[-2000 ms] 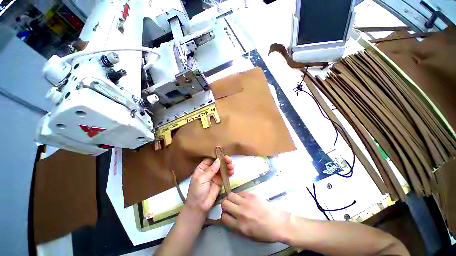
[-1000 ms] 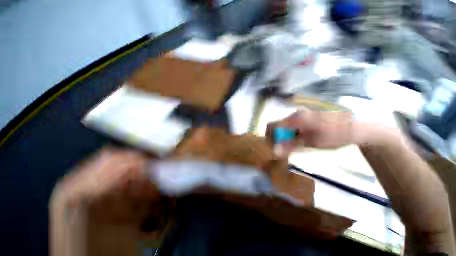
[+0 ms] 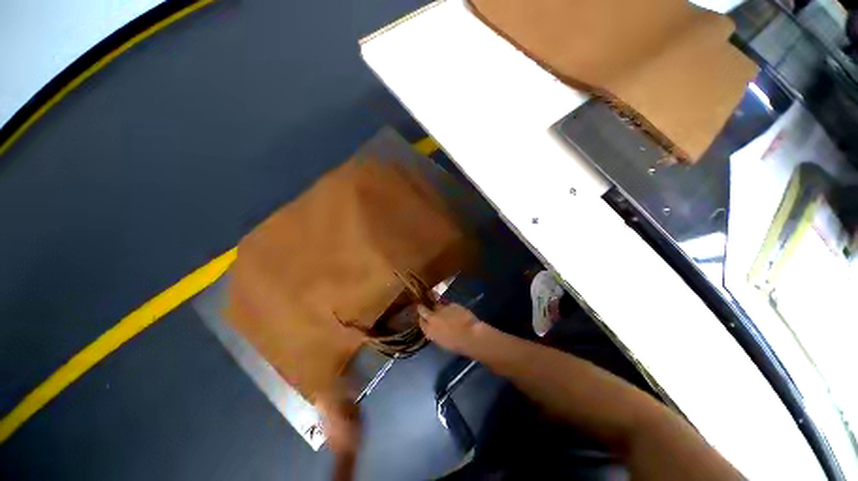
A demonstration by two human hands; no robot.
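A large brown panel [image 3: 320,254] lies over a low grey support [image 3: 259,362] near the floor. Several looped brown straps [image 3: 400,343] gather at its near right edge. My right hand [image 3: 450,327] is at the straps and appears to grip them; its fingertips are partly hidden. My left hand [image 3: 341,427] is blurred at the panel's near edge, low in the picture; whether it holds the panel cannot be told.
A white table [image 3: 508,160] runs down the right, with a brown panel stack [image 3: 640,56] at its top. A yellow-edged template [image 3: 790,225] lies far right. A white shoe [image 3: 546,302] shows under the table. The dark floor has a yellow line [image 3: 122,333].
The view has swung from the sewing machine down to the floor beside the table. The brown panel has moved from the table area to the low support. The turquoise handle no longer shows.
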